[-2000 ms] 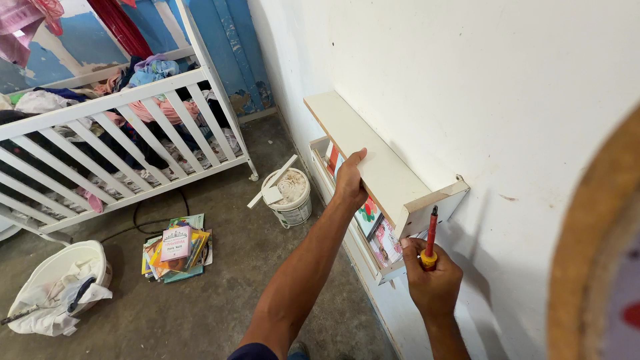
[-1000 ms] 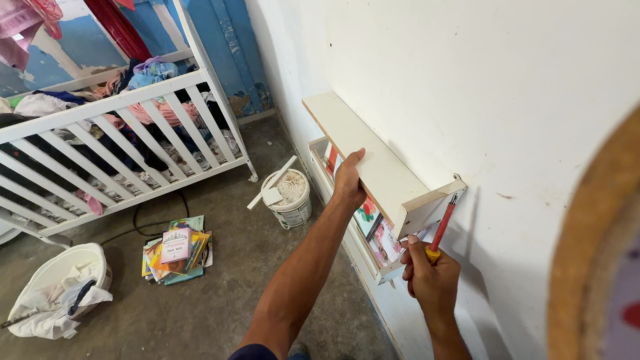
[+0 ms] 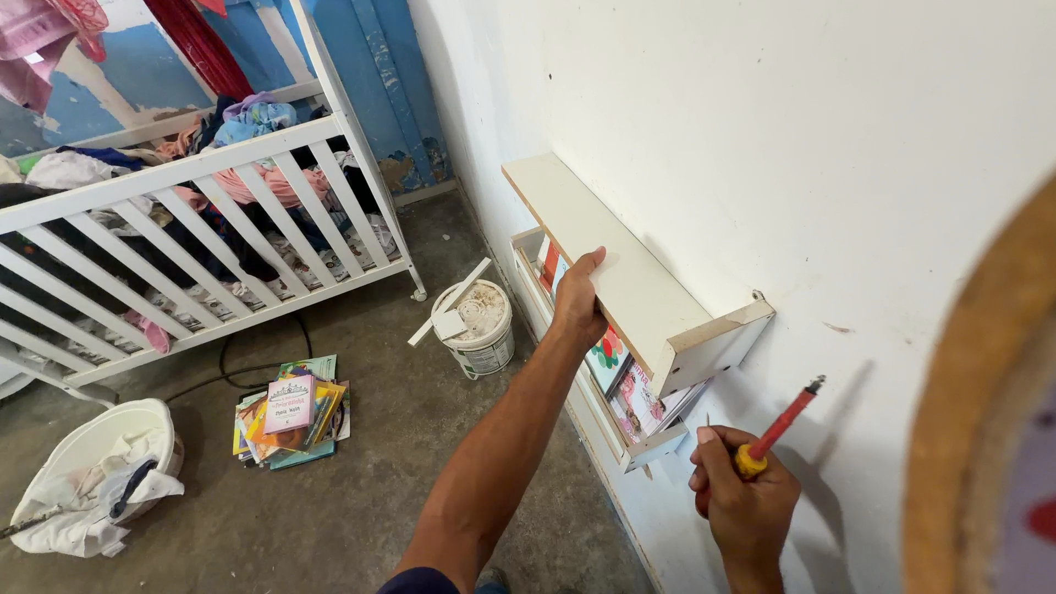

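My left hand [image 3: 582, 299] grips the long front edge of a white wooden shelf [image 3: 610, 247], thumb on its top face. The shelf stands against the white wall and has an end board with a small metal bracket [image 3: 757, 295] at its wall-side corner. Below it, a second white shelf box [image 3: 656, 445] holds books [image 3: 639, 400]. My right hand [image 3: 747, 495] holds a screwdriver [image 3: 775, 429] with a red shaft and a yellow and red handle, its tip pointing up and away from the end board. A thin pointed piece, perhaps a screw, shows at the fingertips.
A white bucket [image 3: 487, 351] with strips across it stands on the floor near the wall. Left of it lie a stack of books [image 3: 289, 404], a cable [image 3: 223, 363] and a white tub [image 3: 161, 412] of cloths. A white crib [image 3: 206, 322] holds clothes. A blurred round edge [image 3: 949, 412] is close at right.
The screwdriver tip was beside the shelf's wall-side bracket one second ago; now it is away from it. My right hand has moved down and right. My left hand keeps its grip on the shelf.
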